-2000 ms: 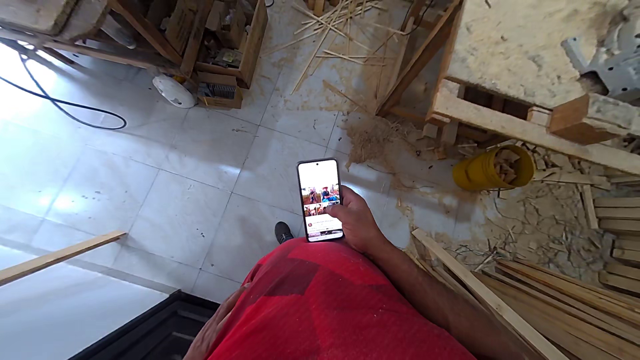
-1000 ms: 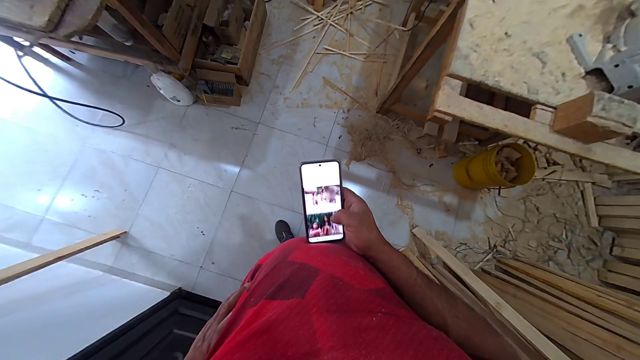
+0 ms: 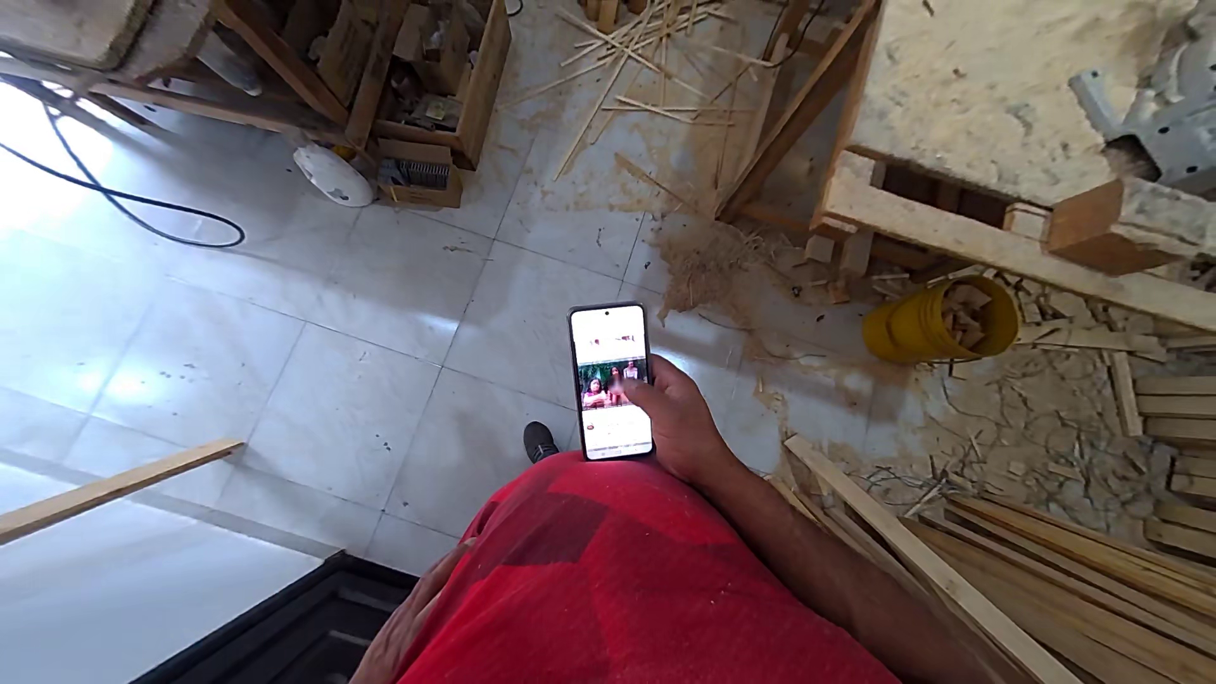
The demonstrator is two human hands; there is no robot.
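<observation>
A smartphone with a lit screen stands nearly upright in the picture, just above the front of my red shirt. My right hand grips it from the right side, the thumb lying over the screen, which shows a picture of people. The fingers behind the phone are hidden. At the left of the shirt part of my left arm shows, low in the view; the left hand itself cannot be made out.
A yellow bucket of wood offcuts stands by a dusty workbench. Long boards lie at the lower right. Thin wood strips litter the tiled floor. Wooden crates and a black cable are at the upper left.
The picture on the phone screen has changed, and my right thumb has shifted a little over it. The phone stays in my right hand.
</observation>
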